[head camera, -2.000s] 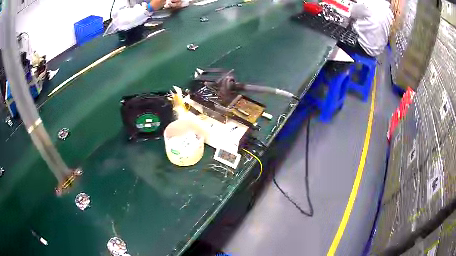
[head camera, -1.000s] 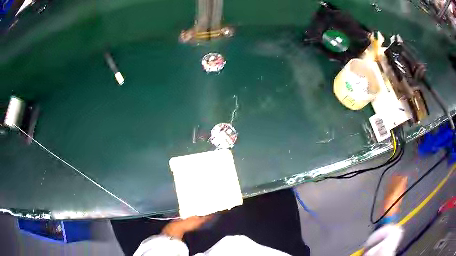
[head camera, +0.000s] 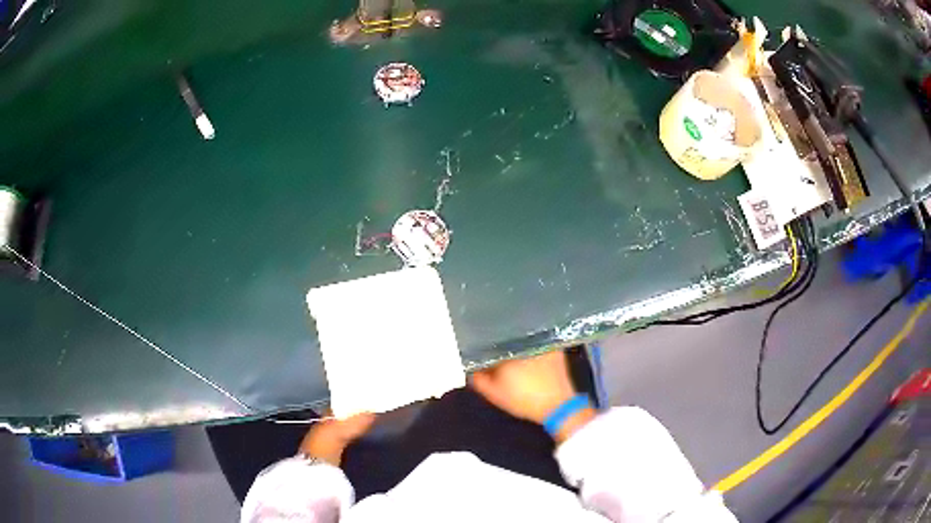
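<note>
A cream-white square pad [head camera: 388, 342] lies at the front edge of the green bench. A round PCB assembly [head camera: 420, 237] lies just beyond its far edge, with thin lead wires beside it. My left hand [head camera: 335, 437] is at the pad's near-left corner, partly hidden by the pad; the thin solder wire [head camera: 133, 332] runs to it from the spool [head camera: 12, 217] at the far left. My right hand [head camera: 529, 386] is at the bench edge just right of the pad, its fingertips hidden or blurred. What either hand grips does not show.
A second round board [head camera: 398, 82] and slim tweezers [head camera: 194, 107] lie further back. At right are a black fan [head camera: 666, 33], a tub of white pieces [head camera: 706, 128], a display [head camera: 764, 217] and a dark iron stand [head camera: 817, 112]. A metal post base [head camera: 386, 20] stands at the back.
The view has swung from the bench's right side to the front. My right hand has come from the far right over the floor to beside the pad. My left hand stays by the pad.
</note>
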